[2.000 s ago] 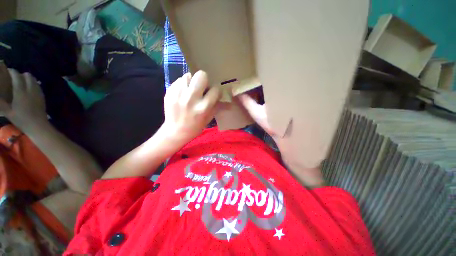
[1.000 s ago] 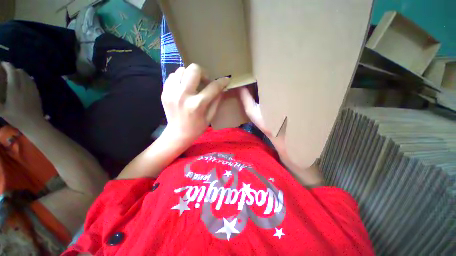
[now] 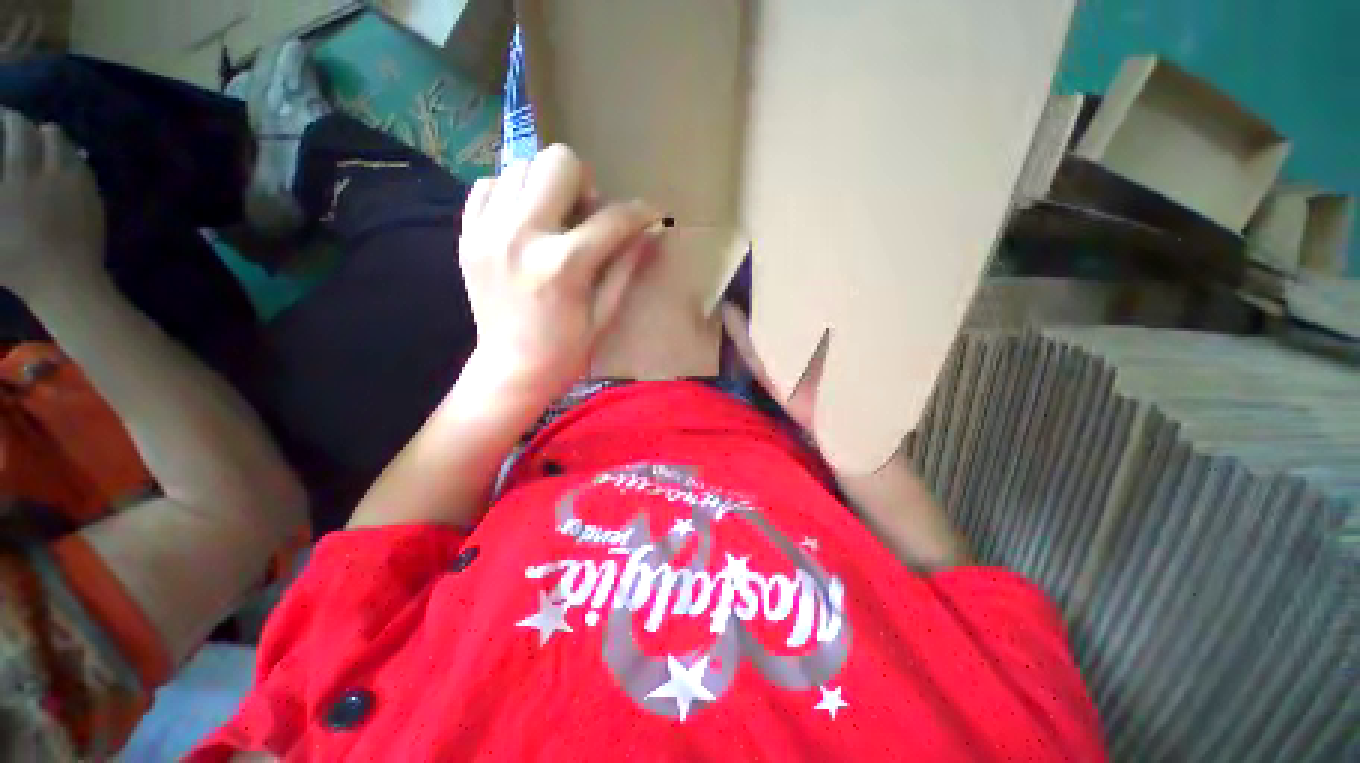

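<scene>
A brown cardboard box lies over my lap, with walls partly up and its tall back panel standing on the right. My left hand pinches its near-left edge, beside a small dark slot. The near end flap lies towards my shirt, and a small side tab sticks up at its right. My right hand is behind the lower back panel, holding the box from there. Most of it is hidden; a little skin shows beside the panel and through its slit.
A deep stack of blanks stands close at my right. Finished open boxes lie behind it. At left sits a person in dark trousers, an arm near mine. Scrap slivers lie on the green floor, with cardboard at the far left.
The near end flap has opened out flatter towards my shirt, and its side tab now stands up. The back panel has shifted slightly left. My left hand has moved slightly left and up.
</scene>
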